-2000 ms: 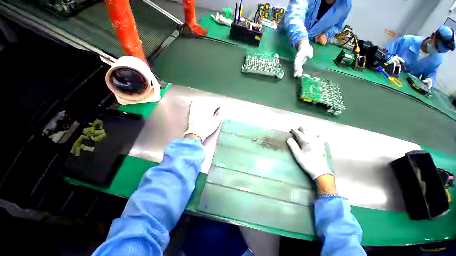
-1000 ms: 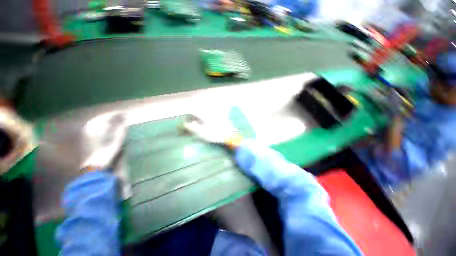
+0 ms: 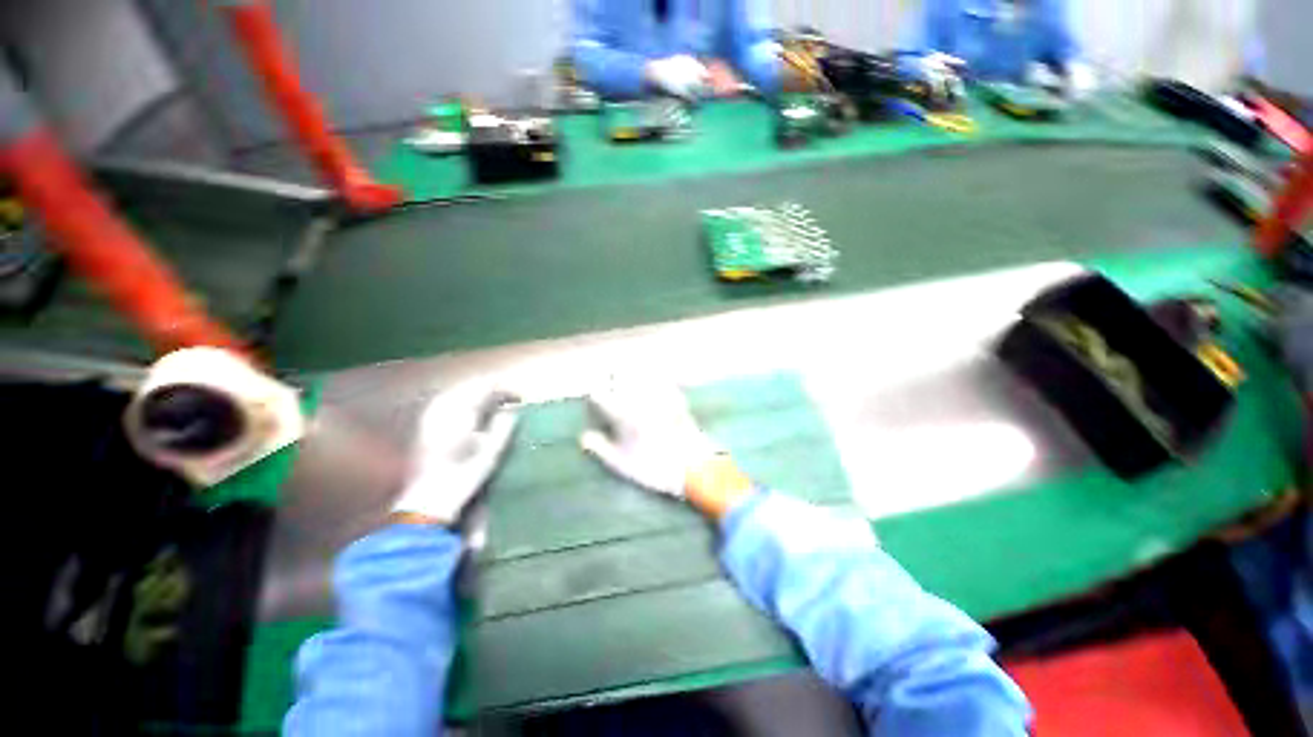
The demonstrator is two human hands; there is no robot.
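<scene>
The dull green work mat [image 3: 605, 554] with parallel lines lies in front of me on the shiny metal plate [image 3: 346, 497]. My left hand [image 3: 458, 449], in a white glove, rests at the mat's far left corner, fingers apart, holding nothing that I can see. My right hand [image 3: 641, 432], also in a white glove, lies on the mat's far part, fingers loosely spread and empty. The picture is somewhat blurred.
One circuit board [image 3: 768, 242] lies on the dark green conveyor belt [image 3: 504, 267]. A tape roll [image 3: 216, 415] stands left. A black parts bin [image 3: 1116, 372] with pale items stands right. A red sheet [image 3: 1130, 688] is lower right. People in blue smocks [image 3: 727, 41] work across the belt.
The view has swung. My right hand has moved left across the mat, closer to my left hand. One of two boards on the belt is no longer in view; the other worker's hand has drawn back.
</scene>
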